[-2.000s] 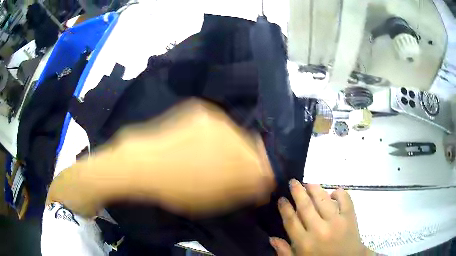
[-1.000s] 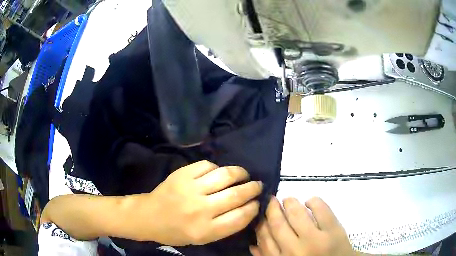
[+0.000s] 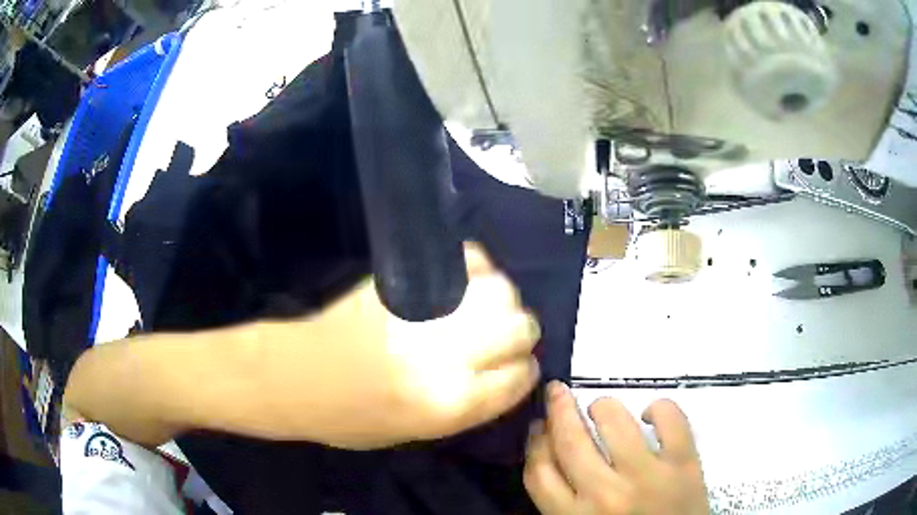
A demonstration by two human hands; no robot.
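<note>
The black garment (image 3: pixel 292 201) lies over the left and middle of the table, its straight right edge running from the presser foot (image 3: pixel 575 216) towards me. My left hand (image 3: pixel 452 352) lies on the cloth with curled fingers near that edge, partly behind the black cylindrical lamp (image 3: pixel 407 191). My right hand (image 3: pixel 613 458) is at the lower right, its index fingertip at the cloth edge. Whether the fingers pinch the edge is hard to see. The sewing machine head (image 3: pixel 543 80) stands above the cloth.
A cream ribbed knob (image 3: pixel 671 253) sits beside the foot. Dark thread snips (image 3: pixel 830 279) lie on the white table (image 3: pixel 694 332) at the right. A pale object with dark round dots (image 3: pixel 840 181) is behind them. A blue basket (image 3: pixel 101 121) with black cloth over it is at the left.
The lamp and machine head appear further right than a second ago. My left hand has moved up the cloth, now partly behind the lamp. The garment looks flatter near the foot.
</note>
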